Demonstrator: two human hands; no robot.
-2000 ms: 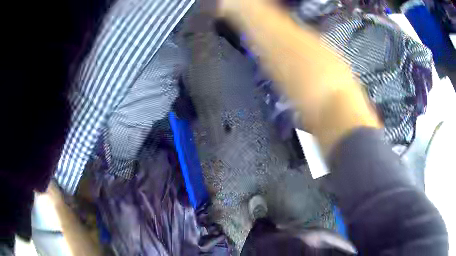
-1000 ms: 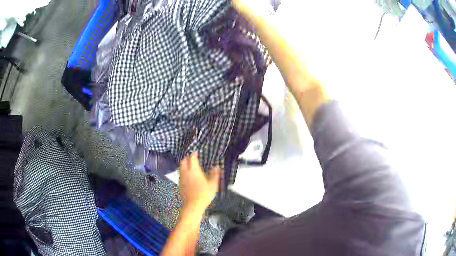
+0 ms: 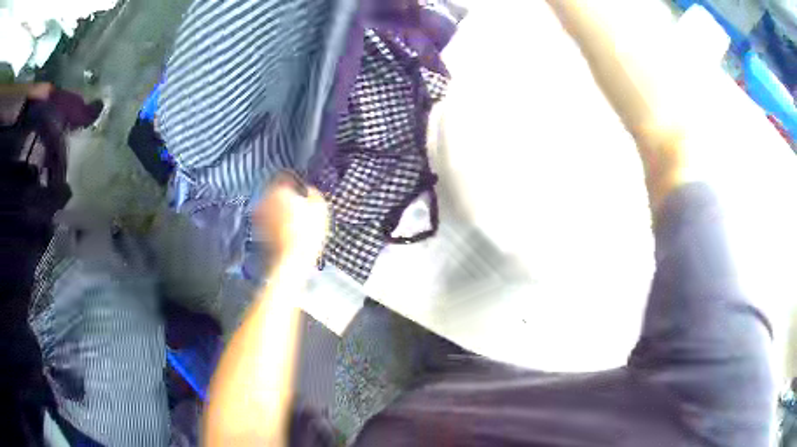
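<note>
A checked garment (image 3: 376, 109) with dark tape edging lies in a heap over the left edge of the white table; a dark loop (image 3: 434, 229) sticks out from it onto the table. A striped-looking, blurred part of the cloth (image 3: 232, 83) is raised at the upper left. My left hand (image 3: 295, 216) is closed at the garment's lower edge and seems to grip the cloth; its fingers are blurred. My right forearm reaches over the table to the top edge, where the hand is cut off.
The white table (image 3: 542, 288) is overexposed. A pale sheet or flap (image 3: 336, 301) hangs at its left corner. More fine-patterned cloth (image 3: 109, 349) hangs at the lower left beside a blue bin (image 3: 188, 374). Grey floor (image 3: 358, 367) shows below. Blue objects (image 3: 769, 92) are at the upper right.
My left hand has moved up and left and has closed. The garment heap has shifted, with part of its cloth raised. My right forearm has moved right, and its hand remains out of view.
</note>
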